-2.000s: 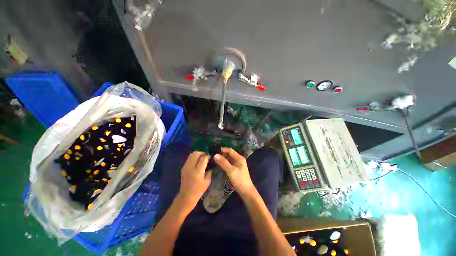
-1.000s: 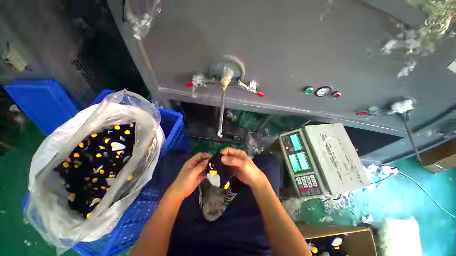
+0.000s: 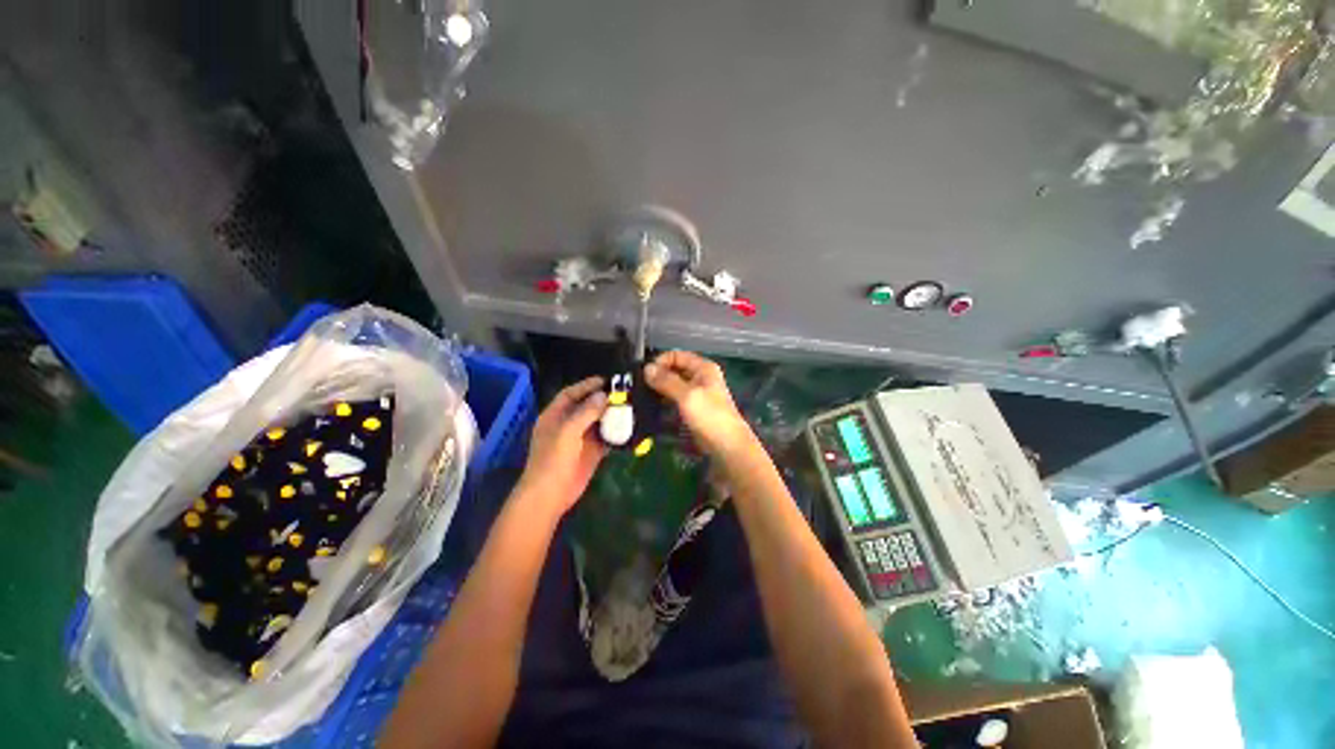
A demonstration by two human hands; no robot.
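Note:
A black penguin skin (image 3: 619, 417) with white belly and yellow beak and feet is held between my two hands at the tip of the filling nozzle (image 3: 641, 315). The nozzle's lower end is hidden by the skin. My left hand (image 3: 568, 430) grips the skin's left edge, and my right hand (image 3: 688, 391) grips its right edge near the top. The skin's belly faces up toward me. The red-handled air valves (image 3: 720, 291) sit beside the nozzle.
A milky bag (image 3: 125, 571) of penguin skins stands in a blue crate (image 3: 505, 403) at left. A digital scale (image 3: 966, 483) is right of my knees, with a carton (image 3: 1076, 720) below it. The grey machine (image 3: 791, 161) fills the front; a second nozzle (image 3: 1189, 410) is at right.
The penguin skin was held low over my lap; both hands have moved it forward and up to the nozzle's end. The view has shifted slightly.

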